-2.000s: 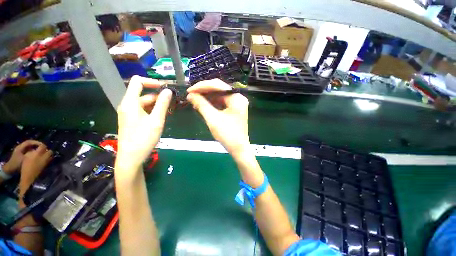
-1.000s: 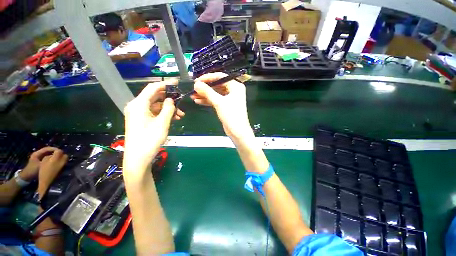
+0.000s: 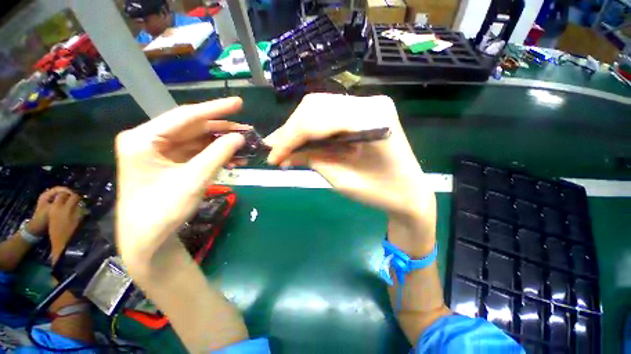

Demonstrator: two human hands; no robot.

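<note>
My left hand [image 3: 166, 173] holds a small dark electronic assembly [image 3: 250, 144] between thumb and fingers, above the bench near the white edge rail. My right hand [image 3: 353, 148] grips a slim dark stick-like tool [image 3: 346, 138], possibly tweezers. Its rear end points right and its front end is at the assembly. The fine tip is too small to make out. A bright blue antistatic strap [image 3: 413, 262] is around my right wrist, with a thin blue cord hanging from it.
A black blister tray [image 3: 522, 256] lies at right. A red bin [image 3: 220, 190] with dark tools is at left, partly behind my left arm; a silvery square [image 3: 108, 285] is there. Another person's hands [image 3: 59, 214] are at far left. A white scrap [image 3: 254, 214] lies on the bench. Trays stand beyond the belt.
Both hands look larger and nearer. My right hand has turned, and the tool now slopes less, lying across the palm side. The left hand still holds the assembly. The view has shifted slightly.
</note>
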